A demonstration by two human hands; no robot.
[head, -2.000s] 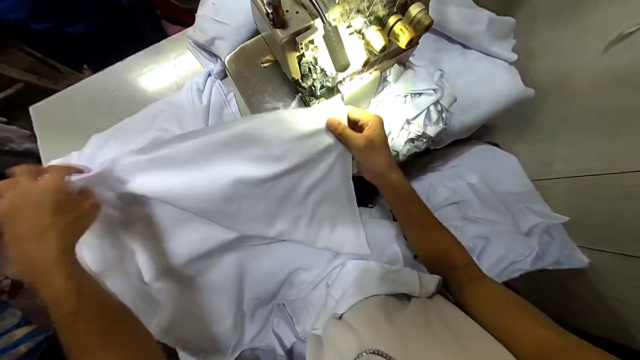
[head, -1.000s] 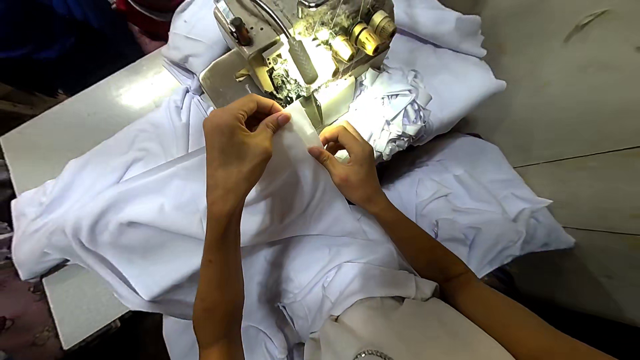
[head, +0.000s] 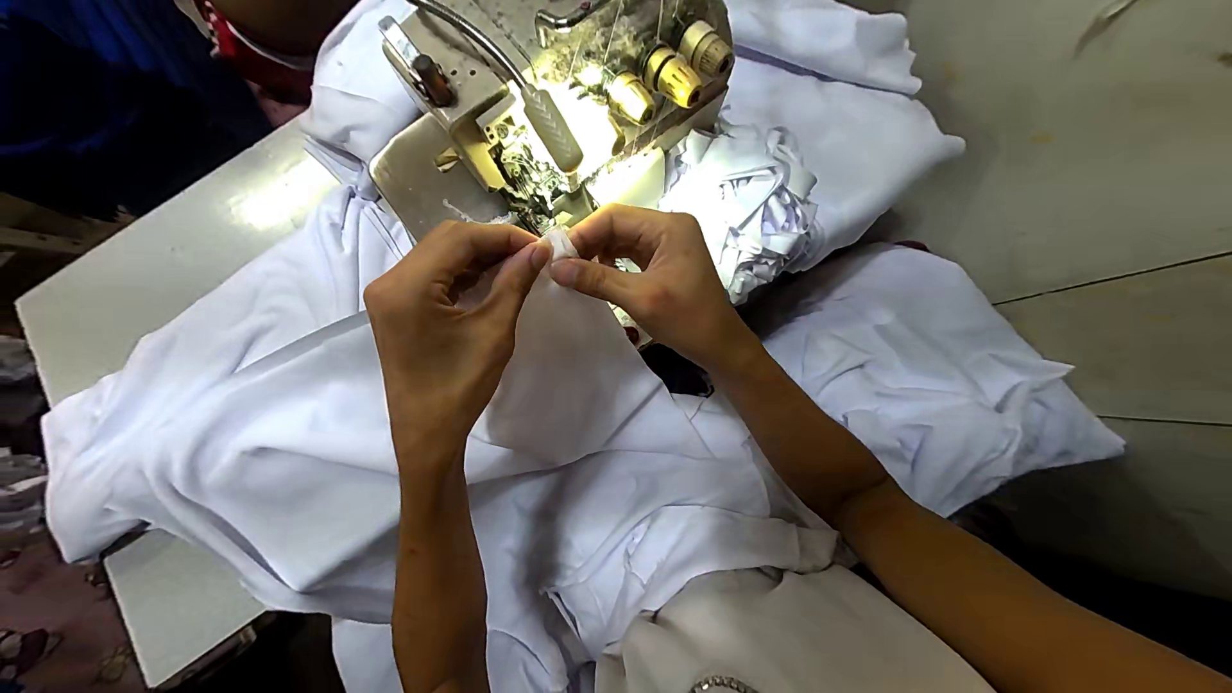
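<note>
My left hand and my right hand meet just in front of the needle area of an overlock sewing machine. Both pinch a small folded edge of white fabric between thumb and forefinger. From there the cloth hangs toward me and spreads left over the table and down over my lap. A lamp on a bendable neck lights the spot behind my fingertips. Whether the edge touches the presser foot cannot be told.
A bunch of white fabric strips lies right of the machine head. More white cloth is heaped behind it and at the right. The pale tabletop shows at the left. Thread tension knobs top the machine.
My left hand has come from the far left, where it held the cloth stretched out, to the fabric edge beside my right hand. The fingertips are now closer together than one second ago.
</note>
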